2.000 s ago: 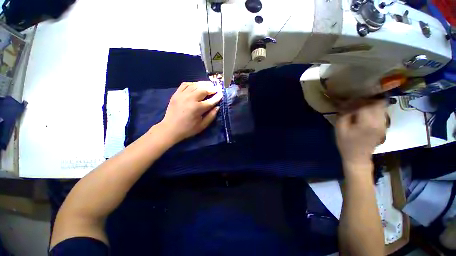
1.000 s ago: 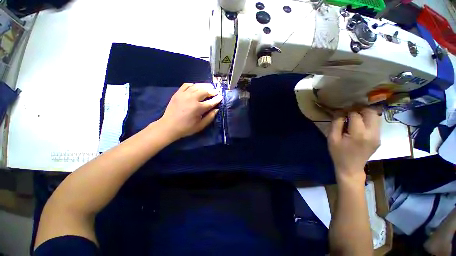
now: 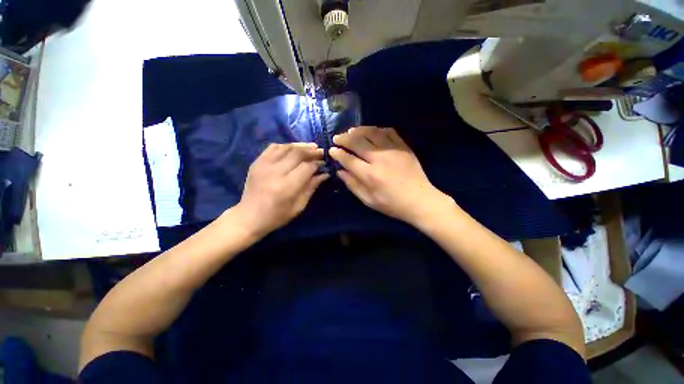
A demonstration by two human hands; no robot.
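Note:
The navy garment panel lies on the white machine table under the needle area. A smoother navy pocket piece lies on it, with a white strip at its left end. My left hand and my right hand meet just below the presser foot. Their fingertips pinch the narrow navy welt strip from both sides. The fingertips hide part of the strip. The red-handled scissors lie right of the machine's arm base.
The off-white sewing machine spans the top, with an orange part at right. A wooden scrap tray with white and dark pieces is below right. Pale fabric pieces lie at far right. A container stands at the left edge.
My right hand has moved left from beside the machine base to the strip, and the scissors now lie uncovered. My left hand has shifted slightly down. The camera view has shifted too.

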